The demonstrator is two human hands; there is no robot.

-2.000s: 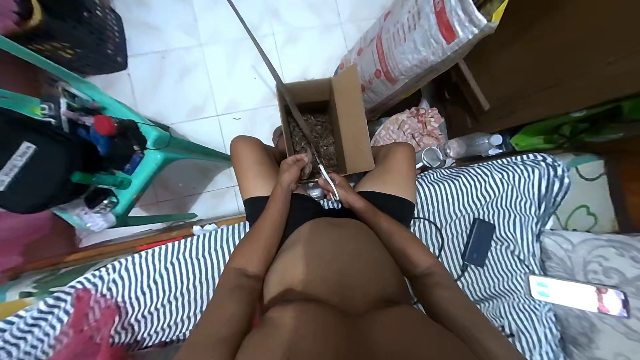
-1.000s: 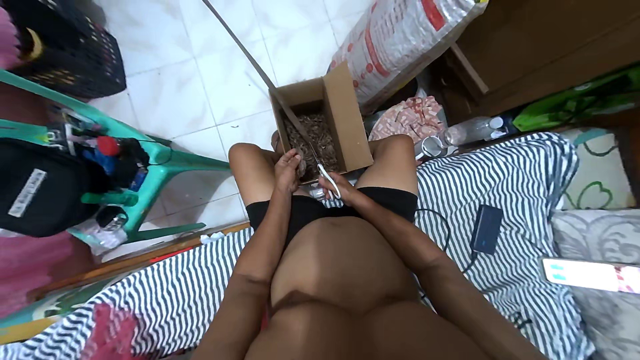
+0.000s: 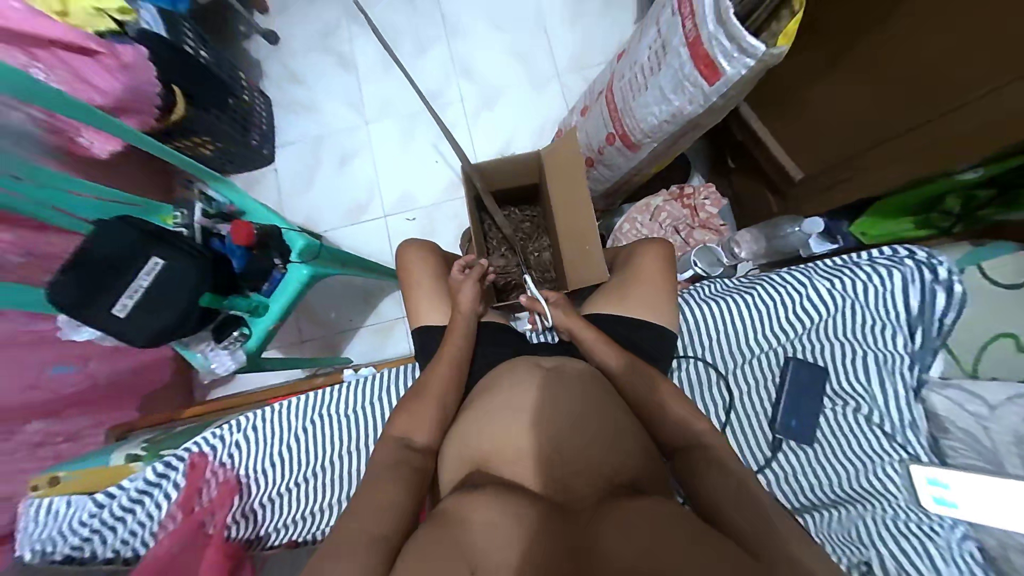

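Between my thighs stands an open cardboard box [image 3: 578, 228] with brown dried strips or shreds [image 3: 524, 232] inside. A long, thin brown strip [image 3: 432, 112] runs from the floor side across the box's far edge down to the scissors. My right hand [image 3: 556, 312] holds white-handled scissors [image 3: 538, 300] at the near edge of the box, their blades at the strip's lower end. My left hand [image 3: 472, 280] is at the box's near left corner with its fingers bent; whether a small piece is between the fingertips cannot be made out.
On the left, a green plastic chair [image 3: 316, 260] bears a black case [image 3: 144, 280] and small items. A white woven sack [image 3: 640, 96] leans beyond the box. To the right are a plastic bottle [image 3: 772, 240], a metal cup [image 3: 708, 260], and a dark power bank [image 3: 800, 400] with a cable on striped cloth [image 3: 864, 320].
The view has shifted somewhat. My left hand stays by the box's left side and my right hand keeps the scissors; the far end of the long strip has swung in the last two seconds.
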